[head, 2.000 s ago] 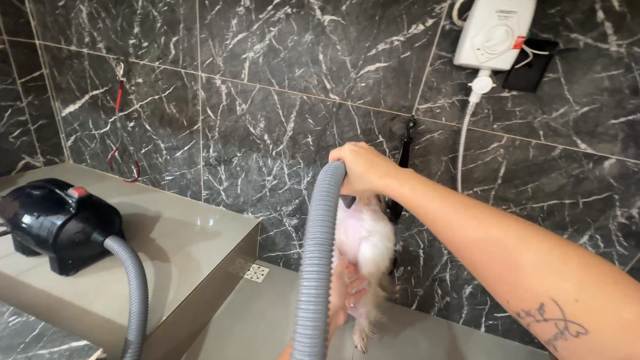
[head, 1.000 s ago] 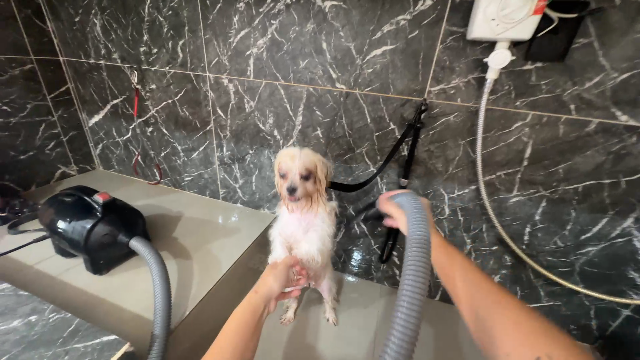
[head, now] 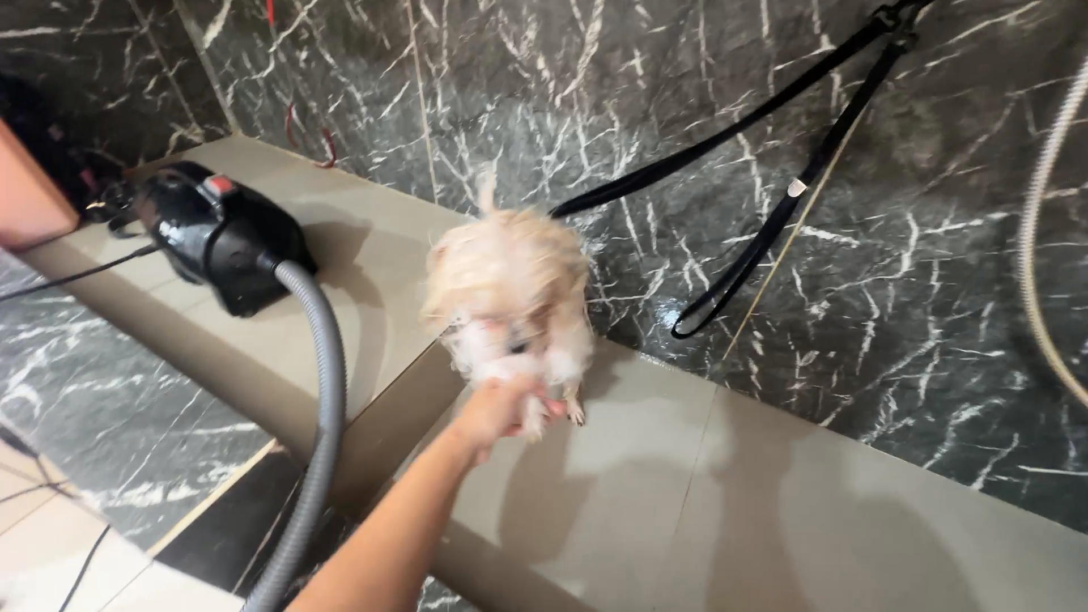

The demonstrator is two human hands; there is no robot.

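Observation:
A small white and cream dog (head: 518, 280) stands on the grey tiled ledge (head: 646, 476), its head lowered and blurred. My left hand (head: 510, 408) reaches up from below and is closed around one of its front legs near the paw. A black leash (head: 722, 136) runs from the dog up to the wall at the upper right. My right hand is out of the frame. The grey ribbed hose (head: 327, 382) of a black pet dryer (head: 221, 229) hangs down at the left; its far end is not visible.
The dryer sits on a raised tiled ledge (head: 382, 204) left of the dog. Behind stands a dark marble-patterned wall (head: 544, 102). A leash loop (head: 722, 289) hangs on it, and a shower hose (head: 1041, 229) hangs at the far right. Black cables (head: 76, 276) lie at the left.
My right hand and the hose part it held have left the view. The dog has lowered its head. My left hand has gone from its chest to a front leg. The view has moved closer.

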